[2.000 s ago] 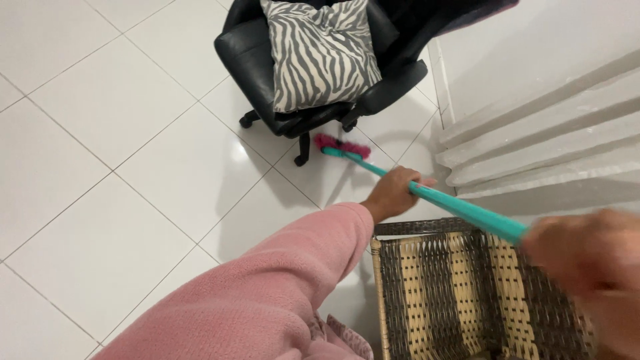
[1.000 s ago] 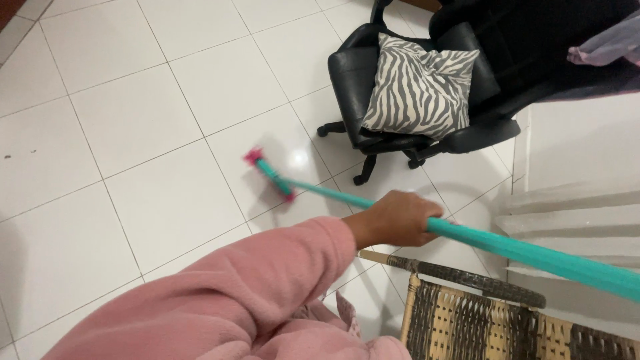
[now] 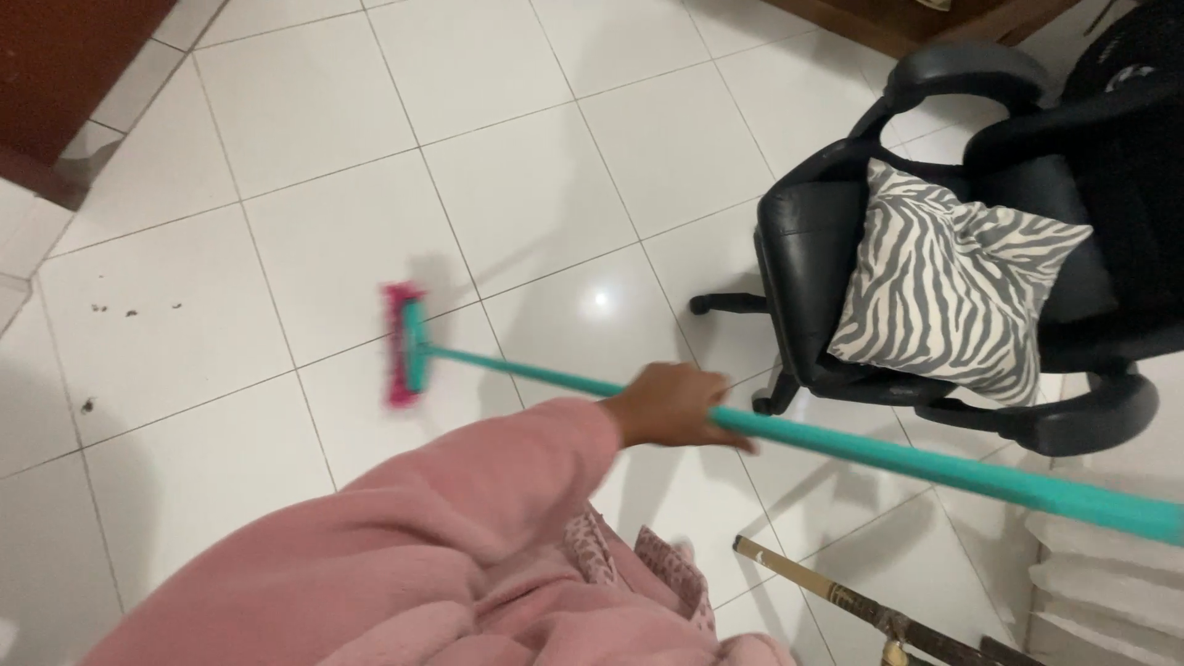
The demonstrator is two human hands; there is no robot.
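Observation:
My left hand (image 3: 680, 407), in a pink fleece sleeve, grips the teal handle of a broom (image 3: 888, 450) partway along its length. The handle slants from the right edge down to the broom head (image 3: 409, 345), whose teal block and pink bristles are on the white tiled floor (image 3: 351, 231). Small dark bits of debris (image 3: 131, 313) lie on the tiles left of the bristles. My right hand is out of frame, as is the upper end of the handle.
A black swivel chair (image 3: 814, 268) with a zebra-print cushion (image 3: 943, 287) stands at the right, close to the handle. A woven chair's frame (image 3: 832, 592) and white curtain (image 3: 1101, 564) are at the lower right. Brown furniture (image 3: 851, 23) edges the top; a reddish-brown door or panel (image 3: 74, 65) is upper left.
The broom head has moved left across the floor, away from the swivel chair, with my left hand still on the handle. My right hand, seen two seconds ago, has left the view. The view has shifted left.

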